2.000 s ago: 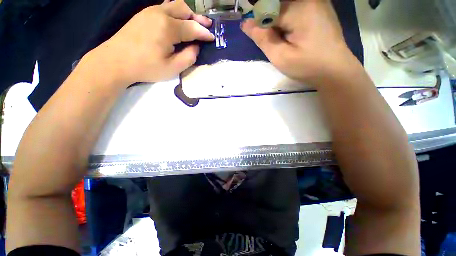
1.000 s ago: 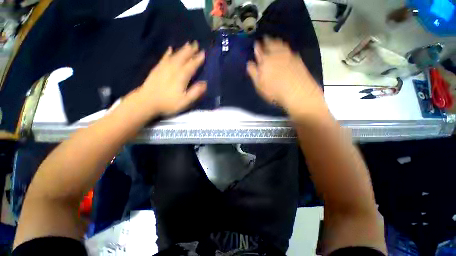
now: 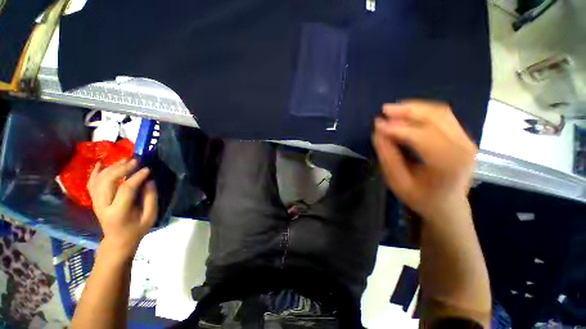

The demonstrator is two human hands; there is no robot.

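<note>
The dark navy garment panel (image 3: pixel 225 64) lies spread over the table, its near edge reaching past the table's front edge. A slightly bluer rectangular pocket piece (image 3: pixel 319 71) lies on it right of the middle, with a thin line and a small white bit along its right side. My right hand (image 3: pixel 421 154) is over the panel's near right edge, fingers curled; whether it grips cloth cannot be told. My left hand (image 3: pixel 123 196) is off the cloth, over the left bin (image 3: pixel 29 167), fingers apart, with nothing visible in it. The needle area is out of view.
The bin holds a bright red bag (image 3: pixel 83 168), white scraps and a blue object (image 3: pixel 147 138). The table-edge ruler (image 3: pixel 132 97) shows at left. Thread snips (image 3: pixel 544 126) lie at right. A white board (image 3: pixel 168 270) stands beside the legs. Dark cloth (image 3: pixel 533 257) hangs at right.
The panel has come nearer and now covers the front edge. My left hand has left the cloth and moved down left over the bin. My right hand has moved down and right. The view has shifted.
</note>
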